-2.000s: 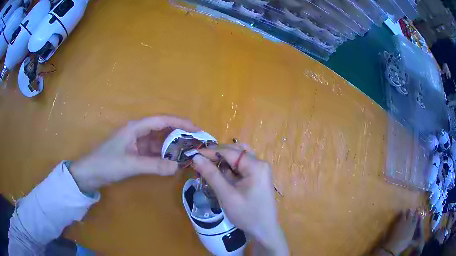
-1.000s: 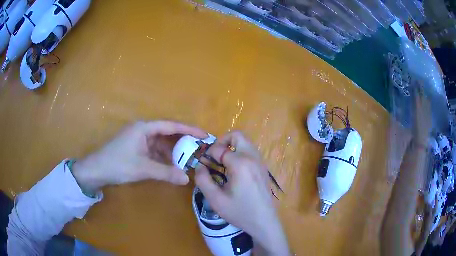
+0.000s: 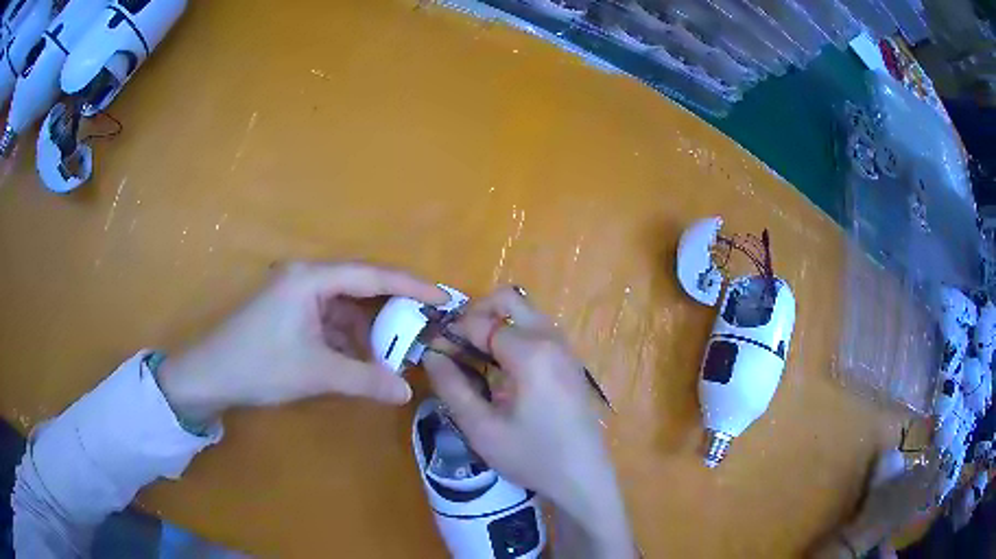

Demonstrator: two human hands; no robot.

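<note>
My left hand holds the white head shell between thumb and fingers, its closed dome turned to the left. My right hand is at the shell's open side, with dark tweezers in it, their far end sticking out to the right past the hand. The tips and what they touch are hidden by the fingers. The camera body lies just below, open end up toward the shell, black window at the lower right. The right hand partly covers its opening.
Another open camera unit lies to the right, its shell hanging by wires. Several white units sit at the upper left. Clear blister trays are stacked at the far side, and a flat one lies right. Another person's hand is at the lower right.
The shell has turned from showing its hollow inside to showing its dome. An open camera unit now lies at the right. The other person's arm reached in there and has drawn back.
</note>
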